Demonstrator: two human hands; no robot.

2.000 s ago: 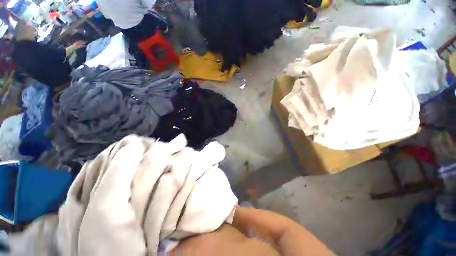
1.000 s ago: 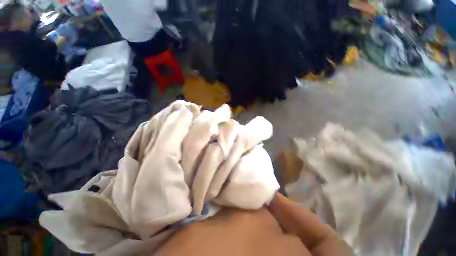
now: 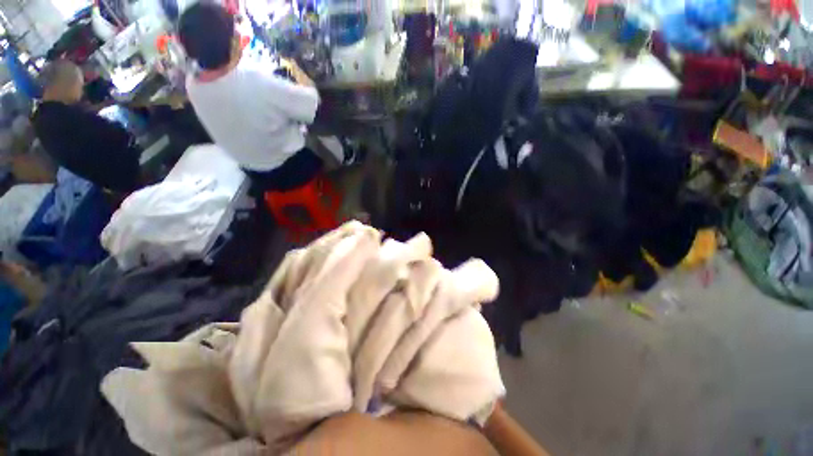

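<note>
A crumpled bundle of beige garments (image 3: 303, 356) fills the lower middle of the view, its folds bunched upward and a loose flap hanging to the left. Bare skin shows along the bottom edge, pressed against the underside of the bundle. A narrower strip at the lower right, seemingly my right hand or forearm (image 3: 515, 435), meets the bundle's right corner. My fingers are hidden by the cloth or cut off by the frame. Which arm the broad middle patch of skin belongs to is unclear, and my left hand cannot be made out.
Dark grey garments (image 3: 116, 329) lie heaped at left, beside a white cloth stack (image 3: 183, 209). A person in a white top (image 3: 254, 111) is by a red stool (image 3: 305, 203); another wears black (image 3: 85, 138). A large black garment pile (image 3: 570, 191) stands ahead; a green-edged bundle (image 3: 776, 240) lies right.
The view has lifted and turned, bringing people and work tables into sight. The box of pale cloth at right has left the view. The beige bundle stays held in front of me.
</note>
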